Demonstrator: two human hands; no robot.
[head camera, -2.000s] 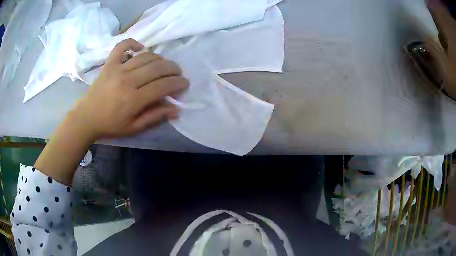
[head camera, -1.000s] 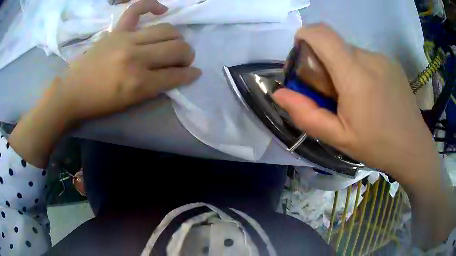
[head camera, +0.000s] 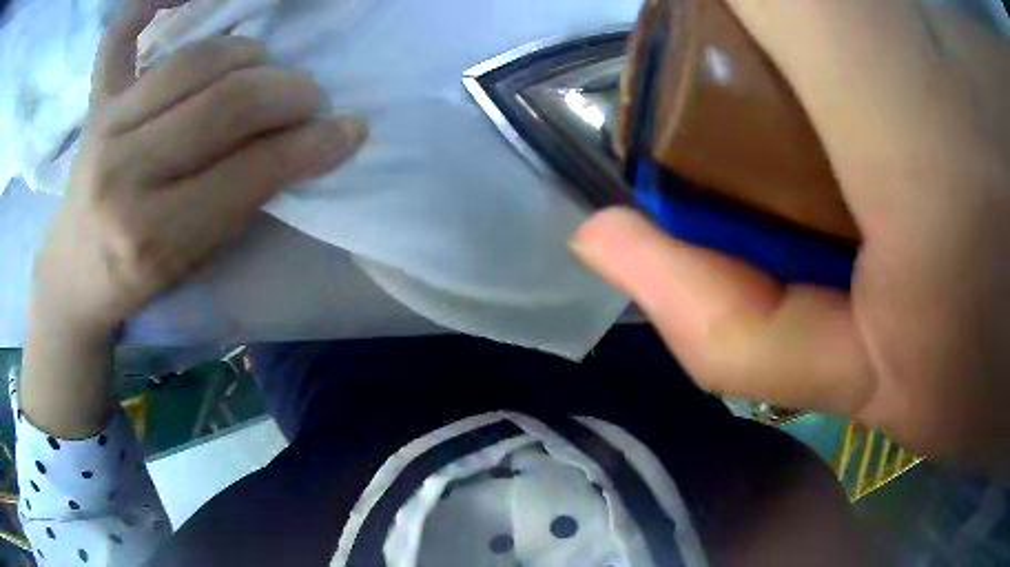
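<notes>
A white garment piece (head camera: 443, 210) lies on the pressing table, its curved lower edge and pointed corner reaching the near edge. My right hand (head camera: 820, 244), large and close to the camera, is shut on the brown and blue handle of the steam iron (head camera: 554, 105). The iron's pointed tip faces left over the white piece; my hand hides its rear part. My left hand (head camera: 188, 166) rests on the left part of the white cloth, fingers bent and thumb on the cloth. Whether it grips the cloth does not show.
A pile of white cloth (head camera: 39, 78) lies at the far left, partly behind my left hand. The table's near edge (head camera: 222, 321) runs below the piece. Part of a yellow wire basket (head camera: 875, 456) shows at the lower right, below the table.
My right hand came in from the right with the iron onto the white piece, and now looks much larger. My left hand sits further left in view, still on the cloth.
</notes>
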